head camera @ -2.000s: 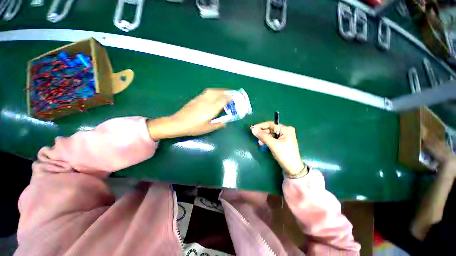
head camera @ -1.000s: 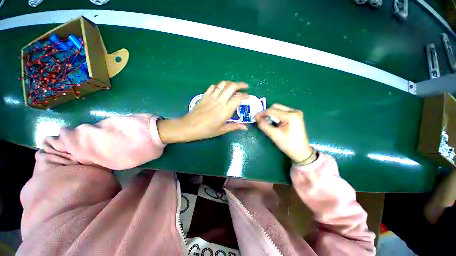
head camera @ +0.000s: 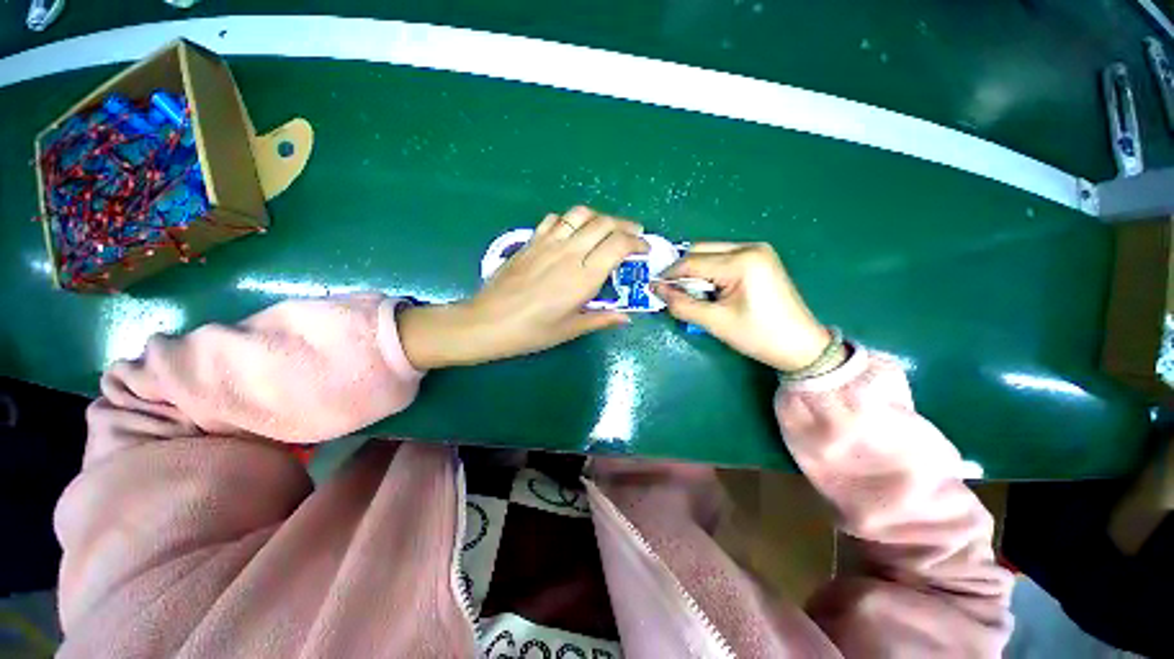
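Note:
A white oval housing (head camera: 503, 245) lies on the green surface in the middle, its long axis left to right. My left hand (head camera: 556, 273) lies over its middle and holds it down, fingers pointing right. A blue insert (head camera: 635, 282) shows in the housing's right, solid end. My right hand (head camera: 736, 299) pinches a slim pale pen-like tool (head camera: 686, 285), whose tip is at the blue insert. A small blue piece (head camera: 695, 328) shows just under my right fingers. Thin wires cannot be made out.
A brown box (head camera: 234, 146) of blue cells with red leads stands at the left. A white strip (head camera: 586, 64) crosses behind my hands. Housings (head camera: 1124, 119) lie beyond it at the right. Another brown box (head camera: 1138, 303) is at the right edge, with another person's arm below it.
Two seconds ago my left hand held the housing farther from my right hand. It now lies flat under my left hand, and my right hand has come to its solid end with the tool.

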